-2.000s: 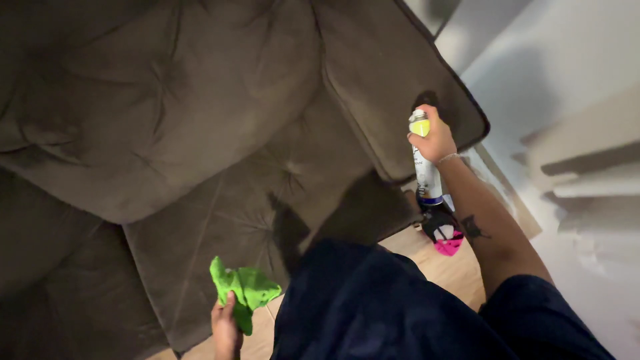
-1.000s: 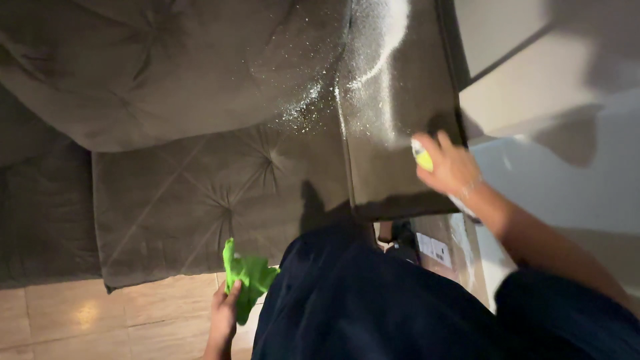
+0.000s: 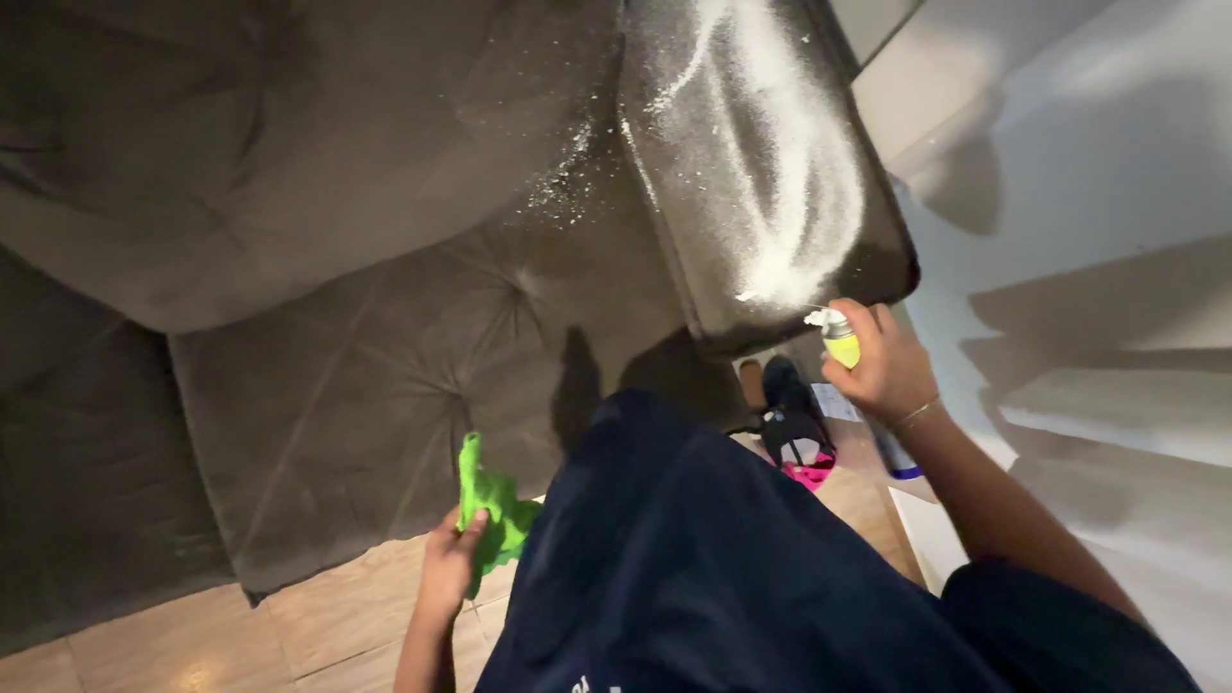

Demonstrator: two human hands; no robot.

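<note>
A green cloth (image 3: 498, 515) hangs from my left hand (image 3: 450, 568), low in front of the seat of a brown upholstered sofa (image 3: 385, 385). My right hand (image 3: 884, 366) grips an aerosol can (image 3: 840, 345) with a yellow band, its nozzle at the front end of the sofa's armrest (image 3: 712, 327). White foam (image 3: 789, 231) lies in long streaks over the top of that armrest. White flecks (image 3: 568, 188) are scattered on the cushion beside it. The lower part of the can is hidden by my fingers.
Below the armrest, a dark item with a pink part (image 3: 810, 472) sits on the light tiled floor (image 3: 337, 616). Close on the right is a pale wall (image 3: 1039, 144), with pale ledges (image 3: 1126, 414) lower down. Part of a blue and white object (image 3: 900, 460) shows beneath my right forearm.
No foam shows on the armrest two seconds ago; one second ago white spray was landing on it. The white streaks now reach the armrest's front end. My left hand keeps the cloth.
</note>
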